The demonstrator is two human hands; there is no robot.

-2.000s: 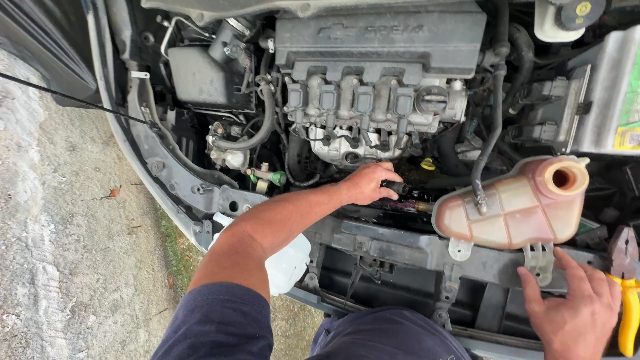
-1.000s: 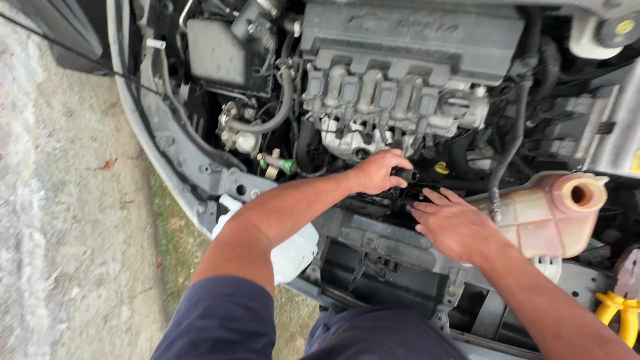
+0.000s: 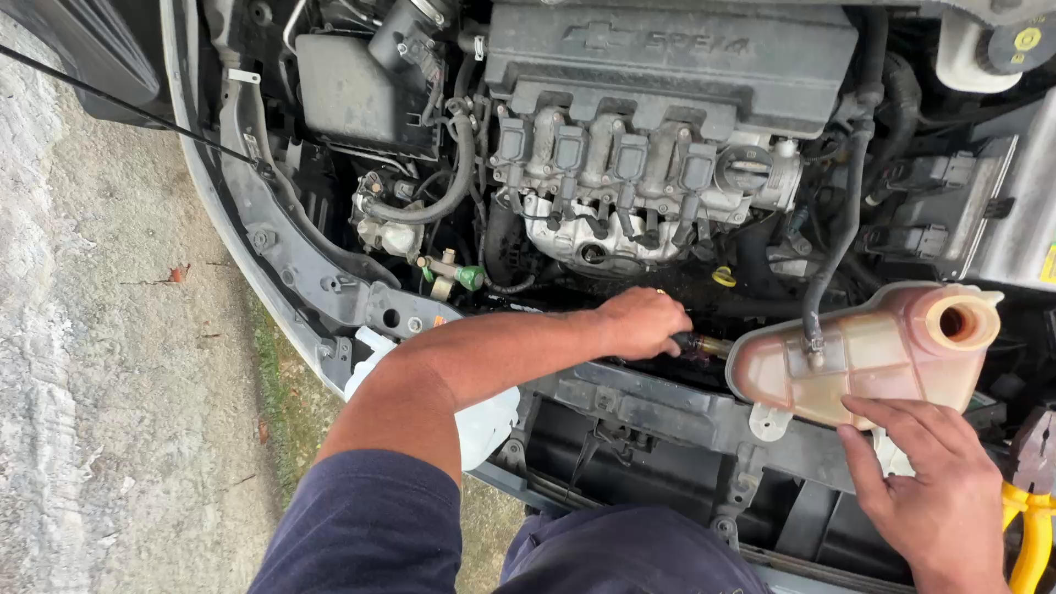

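My left hand (image 3: 643,323) is closed around the end of a black radiator hose (image 3: 683,340), low between the engine and the front crossmember. Beyond its fingers a wet, reddish-brown pipe end (image 3: 711,346) points toward the coolant expansion tank (image 3: 874,355). That tank is stained pinkish and has its filler neck uncapped; a thin rubber hose (image 3: 841,239) joins its top. Fingers spread, my right hand (image 3: 932,478) rests its fingertips on the tank's lower edge and grips nothing.
Yellow-handled pliers (image 3: 1031,495) lie at the lower right. A white plastic reservoir (image 3: 487,425) sits below my left forearm. The engine cover (image 3: 668,58), oil filler cap (image 3: 742,168), yellow dipstick ring (image 3: 723,276) and front crossmember (image 3: 643,404) surround the work area.
My right hand has moved from beside my left hand back to the expansion tank's lower edge. My left hand remains low by the hose.
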